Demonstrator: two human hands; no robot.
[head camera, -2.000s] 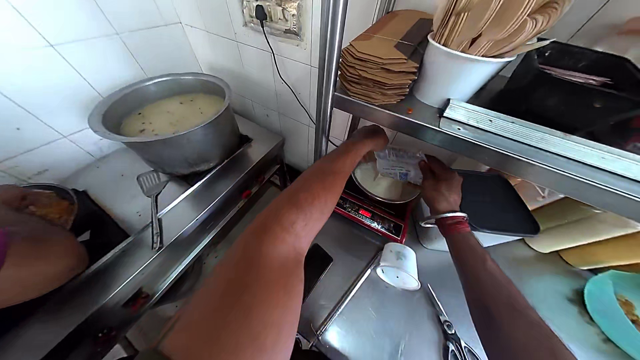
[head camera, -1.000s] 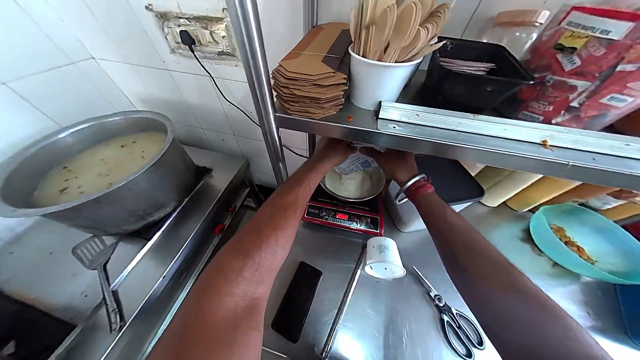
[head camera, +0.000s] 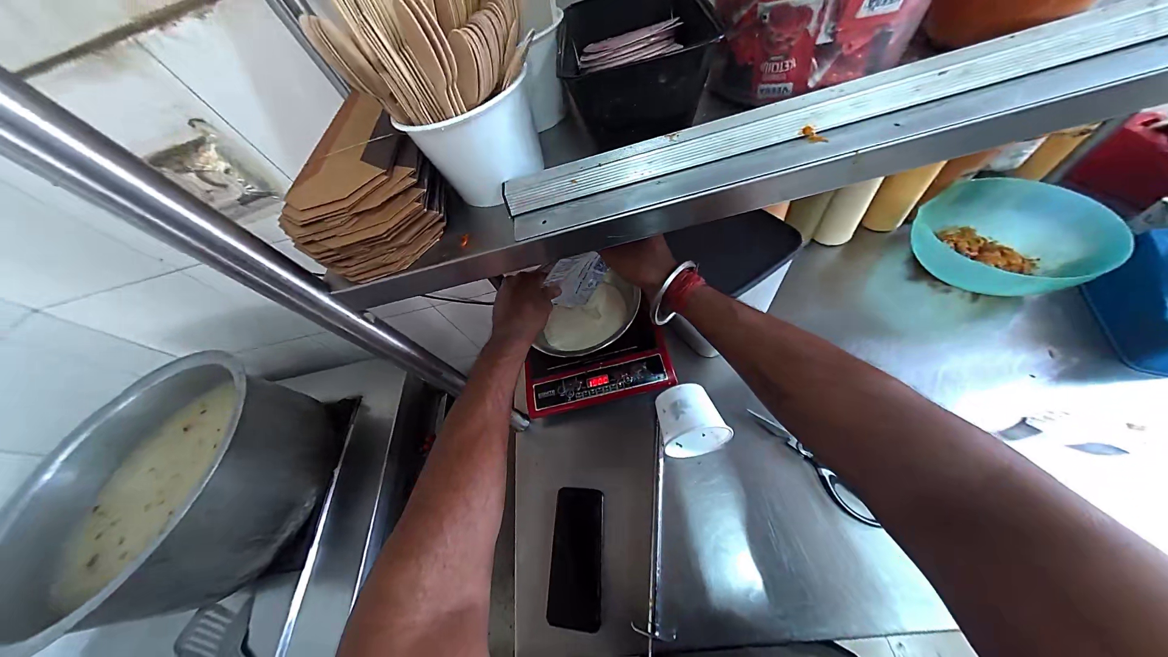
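Note:
A clear plastic packet (head camera: 577, 277) with print on it is held over a metal pan (head camera: 589, 328) of white creamy liquid. My left hand (head camera: 525, 306) grips the packet's left side. At its right side is my right hand (head camera: 643, 263), with a metal bangle and red thread at the wrist; the shelf partly hides its fingers. The pan sits on a red and black induction cooktop (head camera: 602, 383) with a lit display. Just in front of the cooktop, a white cup (head camera: 692, 420) lies tipped on the steel counter.
Above my hands runs a steel shelf (head camera: 821, 155) with a white tub (head camera: 484, 146) of wooden spoons and stacked brown cartons (head camera: 365, 214). A large pot (head camera: 265, 465) stands left. Scissors (head camera: 835, 484), a black phone (head camera: 576, 558) and a turquoise bowl (head camera: 1022, 239) lie on the counter.
The view has swung and tilted. Both hands stay at the packet above the pan throughout. A person's arm seen at the far left two seconds ago is out of view.

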